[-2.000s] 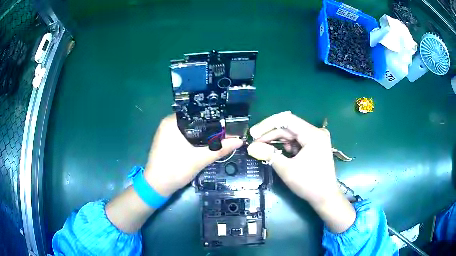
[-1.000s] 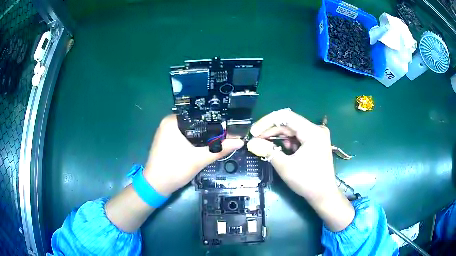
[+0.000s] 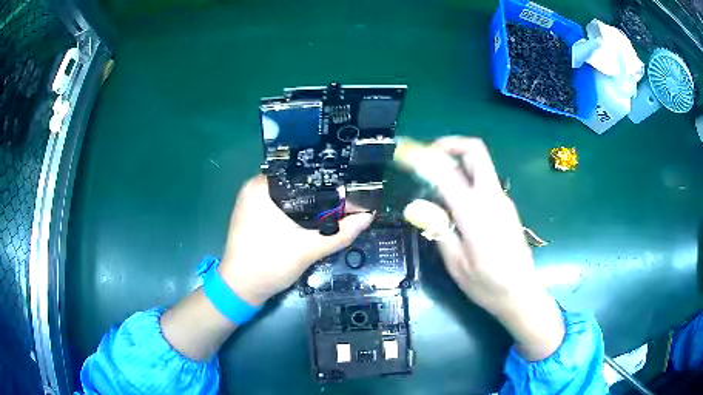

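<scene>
A black circuit board [image 3: 331,139] with silver squares stands raised above the opened black camera housing [image 3: 358,262]. My left hand [image 3: 281,231] holds the board's lower end, with the thumb over its lower edge. Red and blue leads [image 3: 333,210] show beside the thumb. My right hand [image 3: 470,216] is just right of the board, blurred, with thumb and index finger apart; pale coverings show on the fingertips. I see nothing in it. The lower cover [image 3: 361,339] lies below the housing, toward me, with its inside up.
A blue bin [image 3: 501,58] of small black parts is at the upper right. Beside it are a white bottle with a white cloth [image 3: 613,54] and a pale fan [image 3: 669,79]. A crinkled yellow object [image 3: 563,159] lies on the green surface. A metal rail [image 3: 46,200] runs along the left.
My right hand has moved away from the board's lower edge, up and to the right, and its fingers have opened. My left hand has stayed in place with the board.
</scene>
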